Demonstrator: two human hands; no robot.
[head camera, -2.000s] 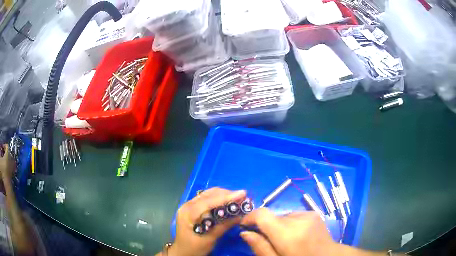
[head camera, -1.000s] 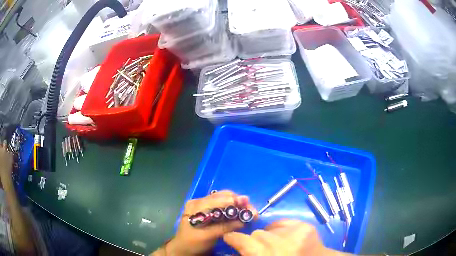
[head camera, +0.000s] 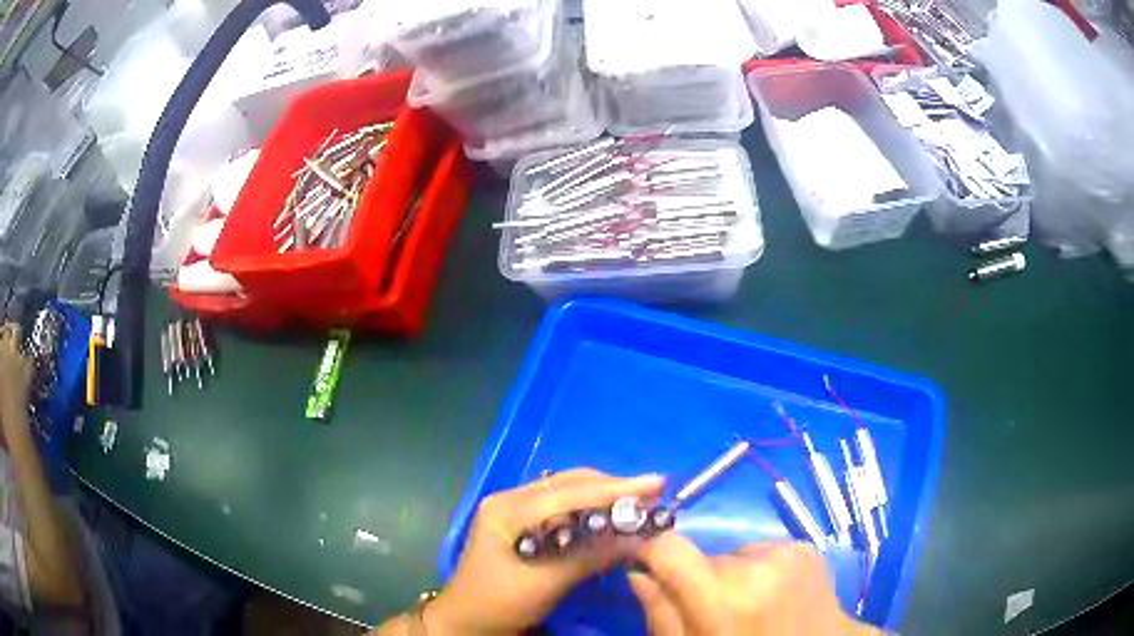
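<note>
My left hand holds a row of several miniature motors, their dark-rimmed round ends facing up, over the near left part of the blue tray. My right hand is beside it, its fingers touching the right end of the row. Whether the right fingers grip a motor cannot be told. Several silver motors with thin red leads lie in the right part of the tray. One more motor lies tilted just beyond my hands.
A clear box of wired motors stands behind the tray. Red bins with loose parts and a green-wrapped stick are left. A black flexible hose curves up at left. Stacked boxes stand behind. Another person's arm shows far left.
The right fingers have moved from below the row up to its right end. One round end now stands out brighter. The view has shifted slightly, so the bench things appear farther right.
</note>
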